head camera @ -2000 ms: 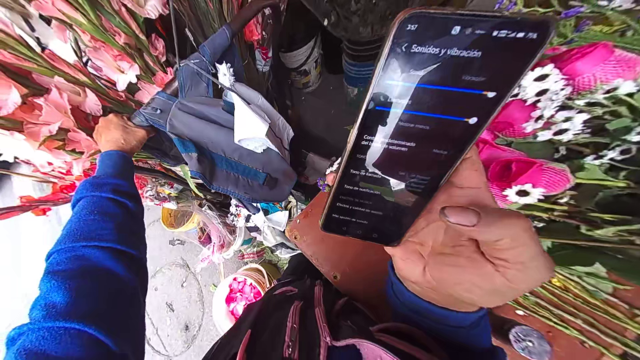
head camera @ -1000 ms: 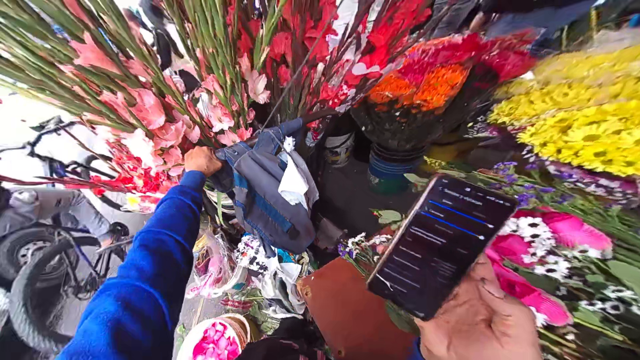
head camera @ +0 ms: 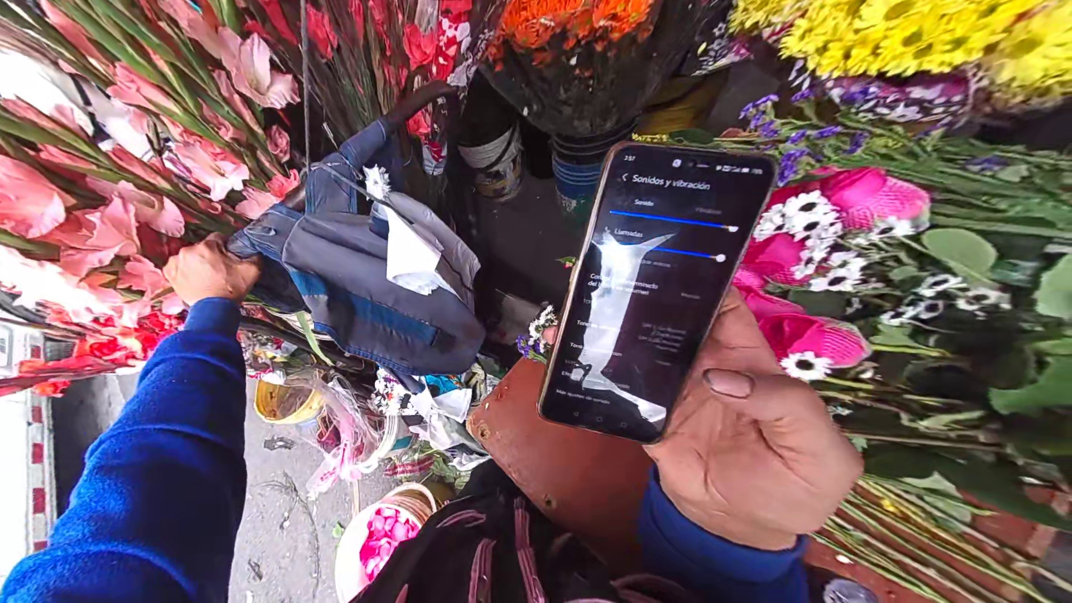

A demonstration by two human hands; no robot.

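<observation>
My right hand (head camera: 754, 427) holds a smartphone (head camera: 657, 289) upright over a reddish-brown board (head camera: 544, 469); its lit screen shows a settings page with sliders and a bright reflection. At the left, my left hand (head camera: 212, 270) is closed at the edge of a grey and blue denim cloth bag (head camera: 377, 285); the fingers' inner side is hidden, but they appear to grip the bag's edge. A folded white paper or cloth (head camera: 412, 255) sticks out of the bag. Pink gladioli (head camera: 243, 71) stand close behind my left hand.
Pink wrapped roses (head camera: 804, 335) and small white daisies lie on green stems at right. Yellow daisies (head camera: 921, 33) and orange flowers (head camera: 569, 21) stand farther back, with buckets (head camera: 578, 172) below. A pail of pink petals (head camera: 389, 536) and a yellow basin (head camera: 289, 402) are low on the left.
The view has swung down and closer since one second ago. The phone stays in my right hand, and my left hand stays at the denim bag.
</observation>
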